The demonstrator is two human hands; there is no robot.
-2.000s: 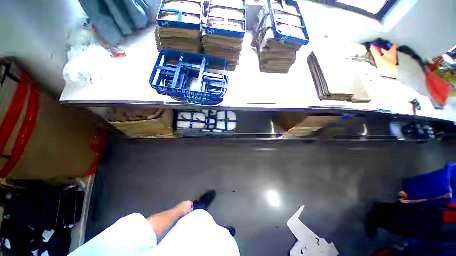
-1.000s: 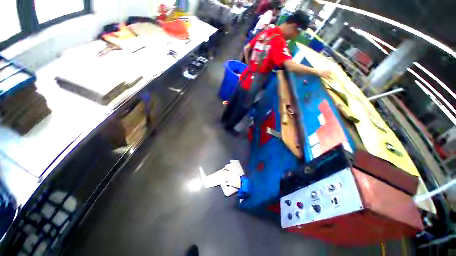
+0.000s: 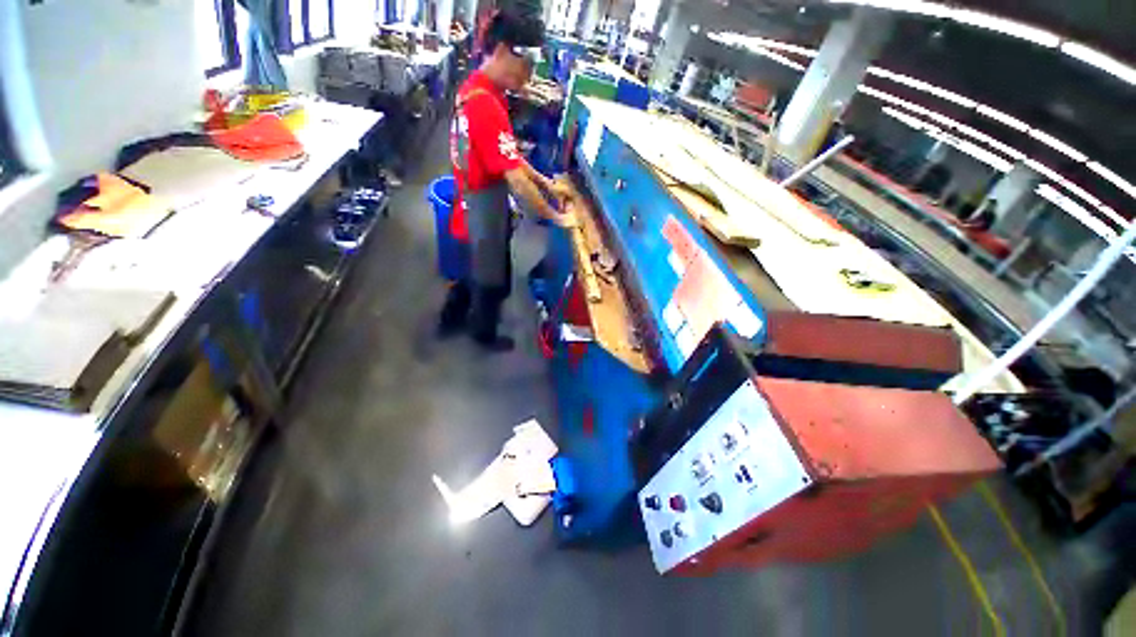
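Neither of my hands is in view. Nearest in front of me, a large blue and red cutting press (image 3: 623, 274) stands at the centre right. Its red end box (image 3: 872, 423) carries a grey control panel (image 3: 723, 479) with several knobs. White cut sheet pieces (image 3: 508, 479) lie on the grey floor at the press's near foot. On the long white bench (image 3: 224, 255) at the left lies a stack of grey-beige sheet material (image 3: 62, 342). Orange and tan pieces lie further along the bench.
A person (image 3: 488, 174) in a red shirt and dark apron stands at the press with hands on its bed. A blue bin (image 3: 446, 230) stands beside them. Grey floor (image 3: 361, 436) runs between bench and press. Yellow lines (image 3: 965, 566) mark the floor at the lower right.
My view has turned right from the bench to the aisle and press. My arm and the blue frames have left the picture. The person now stands more upright, with hands at the press bed.
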